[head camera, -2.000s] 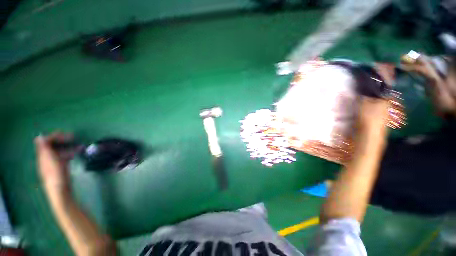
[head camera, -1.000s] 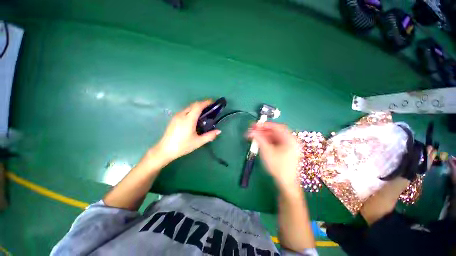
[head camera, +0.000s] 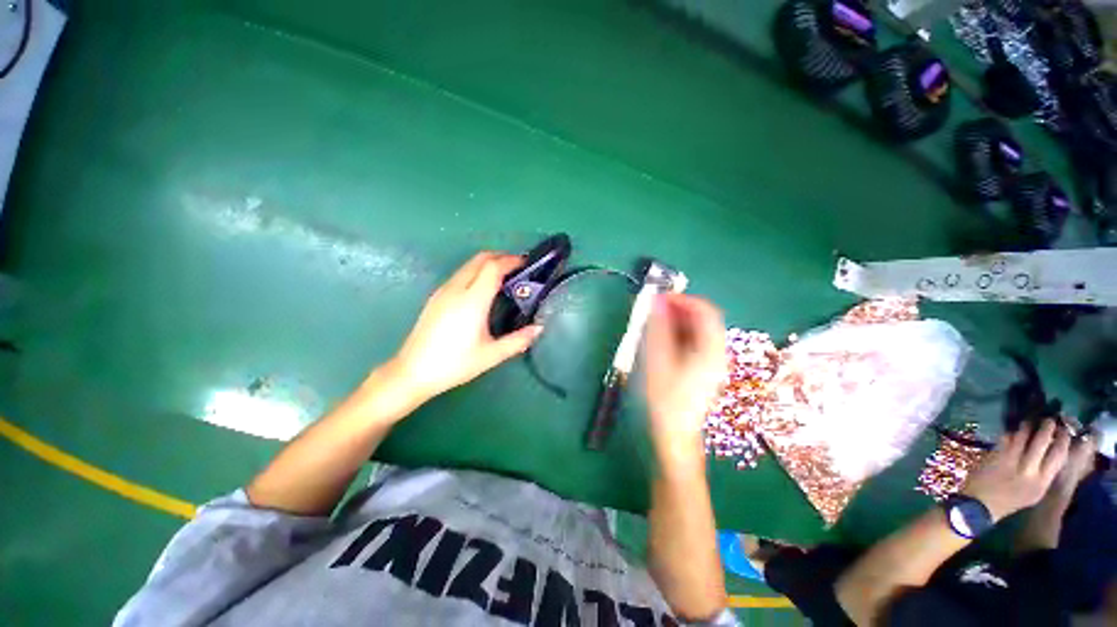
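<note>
My left hand (head camera: 463, 325) holds a black plastic clip bracket (head camera: 527, 290) on the green bench (head camera: 368, 147). A thin black strap (head camera: 597, 271) curves out from the clip towards the hammer, and another thin dark strip lies below the clip. The hammer (head camera: 627, 349) lies with its metal head away from me and its dark grip towards me. My right hand (head camera: 686, 355) is blurred beside the hammer shaft, at the left edge of a loose pile of copper and silver metal pieces (head camera: 739, 398). Whether it holds anything cannot be made out.
A clear-whitish plastic bag (head camera: 876, 380) with copper pieces lies right of the pile. Another person's hands (head camera: 1035, 465) work at the far right. A pale perforated metal post (head camera: 980, 277) juts in from the right. Black fan heads (head camera: 909, 92) with purple cells stand at the upper right.
Both hands came together at the centre from far apart; the left hand brought the clip in. Since a second ago, my right hand moved slightly right. The other person's hand moved away from the bag.
</note>
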